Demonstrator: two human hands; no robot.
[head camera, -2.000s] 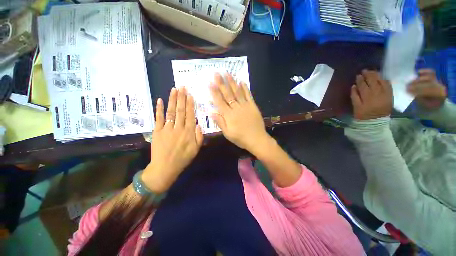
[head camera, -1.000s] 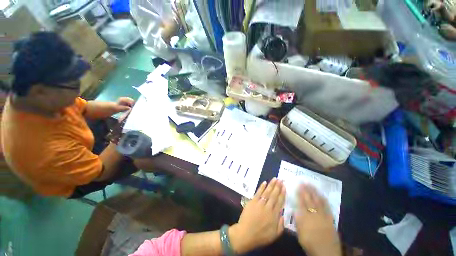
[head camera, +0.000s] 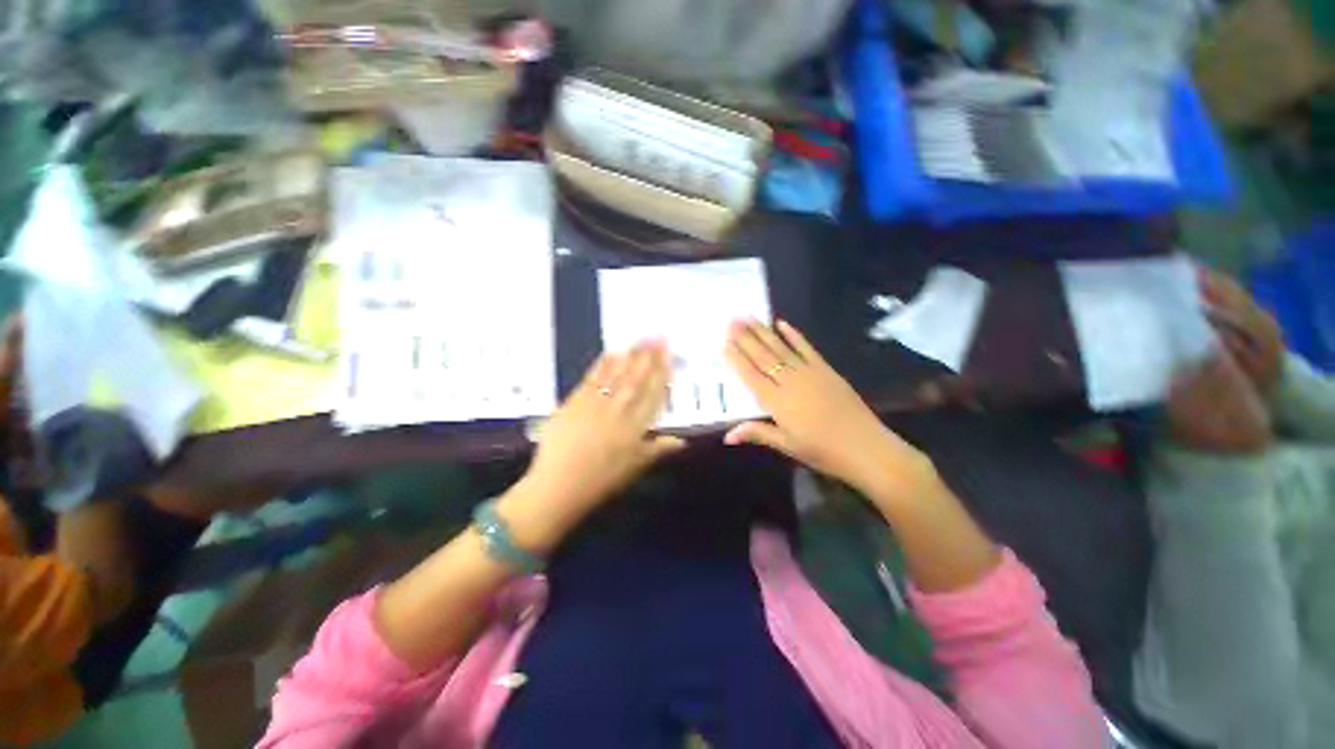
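An instruction sheet lies on the dark table in front of me, with short dark bars near its lower edge. My left hand lies flat on its lower left part, fingers slightly apart. My right hand rests with its fingertips on the lower right edge. Neither hand grips the paper. A stack of unfolded sheets lies left of my hands. The frame is blurred, so the print cannot be read.
A beige box of folded leaflets stands beyond the sheet, with a blue tote behind right. Scrap paper lies right. A person in pale sleeves handles a sheet at right. An orange sleeve shows at far left.
The view has swung back from the left to face the table. My right hand has shifted to the sheet's right edge, apart from my left hand.
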